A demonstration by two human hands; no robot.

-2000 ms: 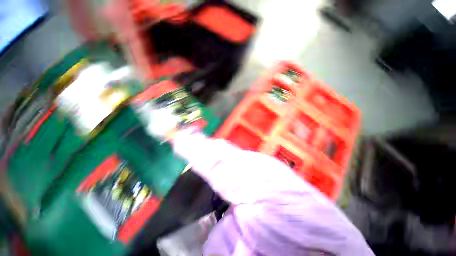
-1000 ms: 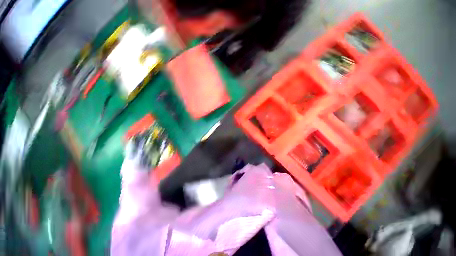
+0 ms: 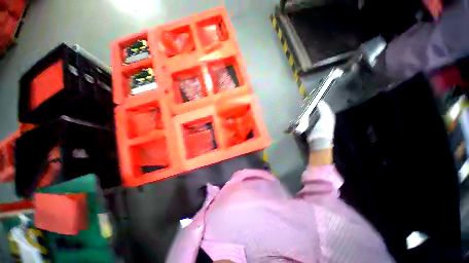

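Note:
My right hand (image 3: 321, 126), in a white glove, grips the lower end of a circuit board (image 3: 314, 101), seen nearly edge-on and tilted. Another person's gloved hand (image 3: 373, 50) is at the board's upper end; whether it grips the board I cannot tell. My left hand is out of the picture. Red-orange foam trays (image 3: 172, 115) lie to the left of the board. Two left pockets hold boards (image 3: 136, 49) with yellow and dark parts. Other pockets hold crumpled bubble bags (image 3: 191, 88).
Black bins (image 3: 90, 82) with red foam stand at left. A green bench mat (image 3: 82, 249) with a foam block (image 3: 60, 211) is at lower left. A dark frame edged by yellow-black tape (image 3: 290, 61) is at upper right. The person's sleeve (image 3: 432, 49) reaches in from the right.
The view has swung right, so the trays now lie left of centre and the bench at lower left. The board in my right hand and the other person's hand now show. My left arm has left the bench.

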